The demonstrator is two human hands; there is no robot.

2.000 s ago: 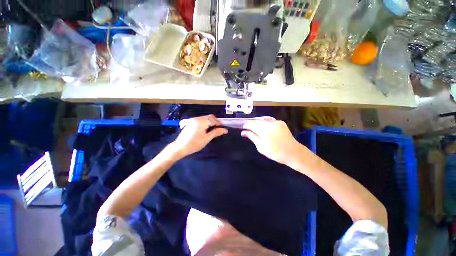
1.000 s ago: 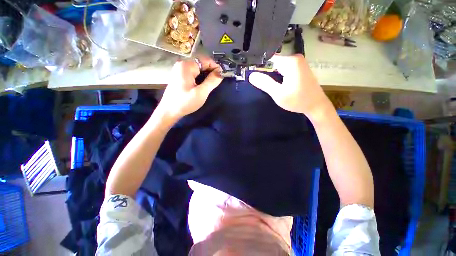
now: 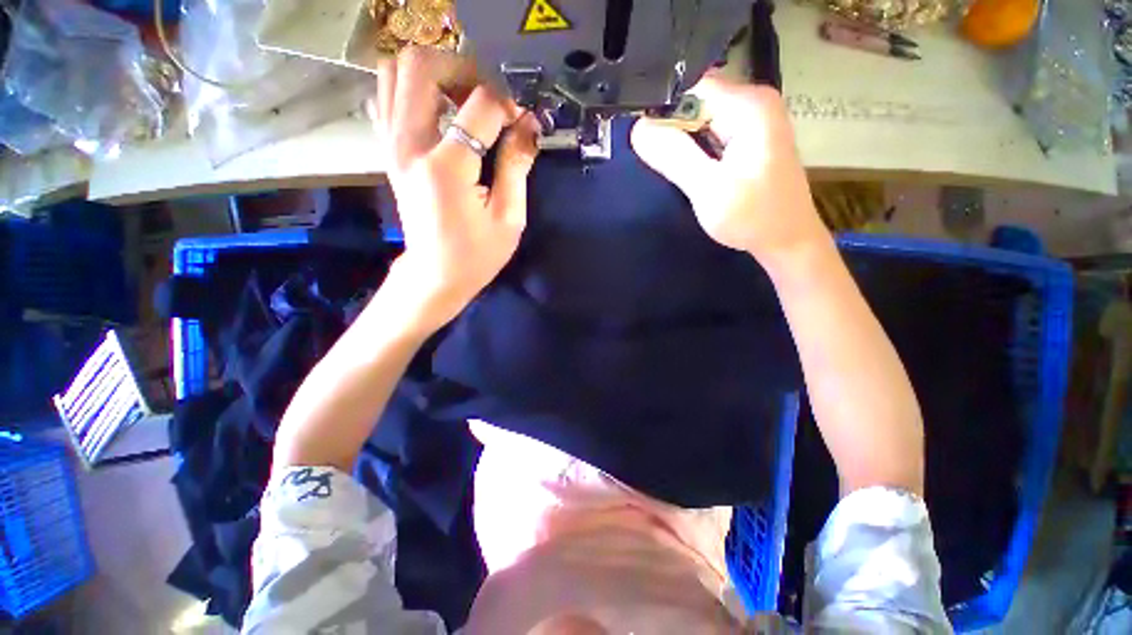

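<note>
The dark garment (image 3: 621, 323) stretches from the button-sewing machine (image 3: 583, 37) down over my lap. Its upper edge is under the small metal clamp (image 3: 590, 134). My left hand (image 3: 459, 186), with a ring, is left of the clamp, thumb and fingertips pinching the cloth edge. My right hand (image 3: 745, 168) grips the cloth edge just right of the clamp, thumb on top. The button tray (image 3: 317, 31) is behind my left hand, with gold-brown buttons (image 3: 416, 22) at its right side. Whether a button sits in the clamp cannot be told.
A black-handled lever (image 3: 763, 50), reddish snips (image 3: 869, 40) and an orange (image 3: 999, 19) are at the right of the pale table (image 3: 943, 137). Plastic bags (image 3: 93, 75) lie left. Blue crates hold dark garments at left (image 3: 189, 354) and right (image 3: 1055, 360). A pink apron (image 3: 521, 490) covers my lap.
The view has moved closer to the machine. The cloth edge and both hands have gone from below the table edge up to the clamp. My left hand has since turned more upright, fingers raised toward the tray.
</note>
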